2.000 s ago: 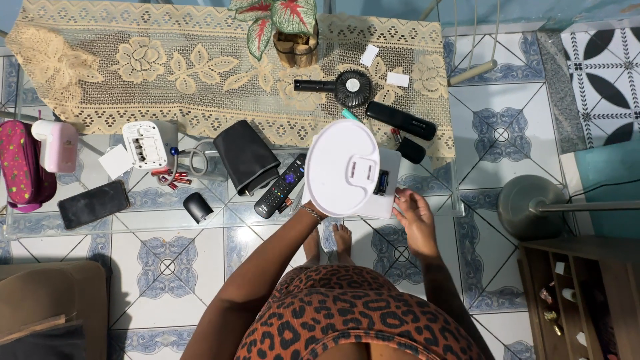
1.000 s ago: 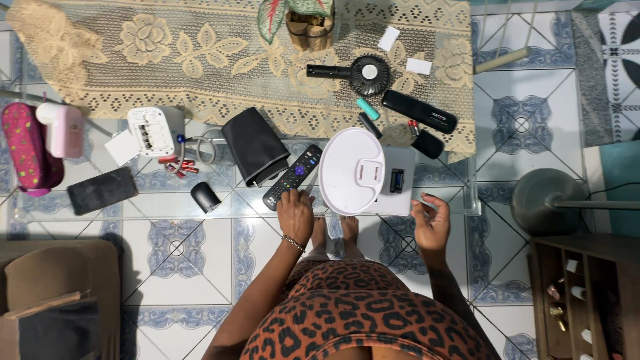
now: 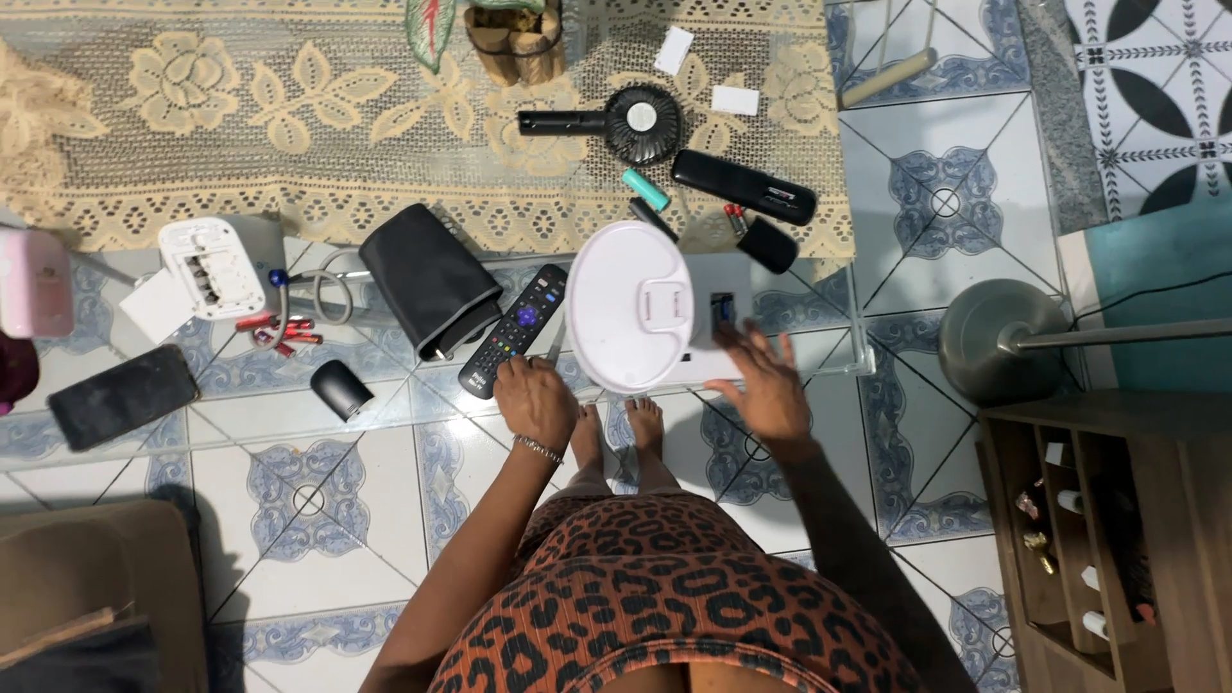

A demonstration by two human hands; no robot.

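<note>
A white device with an oval disc (image 3: 630,306) and a flat rectangular part (image 3: 717,279) lies at the glass table's front edge. A small dark slot (image 3: 722,310) in the flat part holds something not clear. My right hand (image 3: 767,390) is spread over the part's lower right corner, its fingertips near the slot. To the left of the disc, my left hand (image 3: 536,399) rests with curled fingers at the lower end of a black remote control (image 3: 513,330). A thin greyish item shows beside its fingertips; whether the fingers grip anything is hidden.
Left lie a black cuff (image 3: 428,279), a white battery-powered unit (image 3: 217,268), red batteries (image 3: 279,332), a black cover (image 3: 341,390) and a smartphone (image 3: 123,397). Behind are a handheld fan (image 3: 640,125), a teal cylinder (image 3: 646,190), a black case (image 3: 744,187) and a plant pot (image 3: 515,43).
My left hand has left the white device and moved to the remote's lower end. The device is lower on the table. My right hand has opened and come over its corner.
</note>
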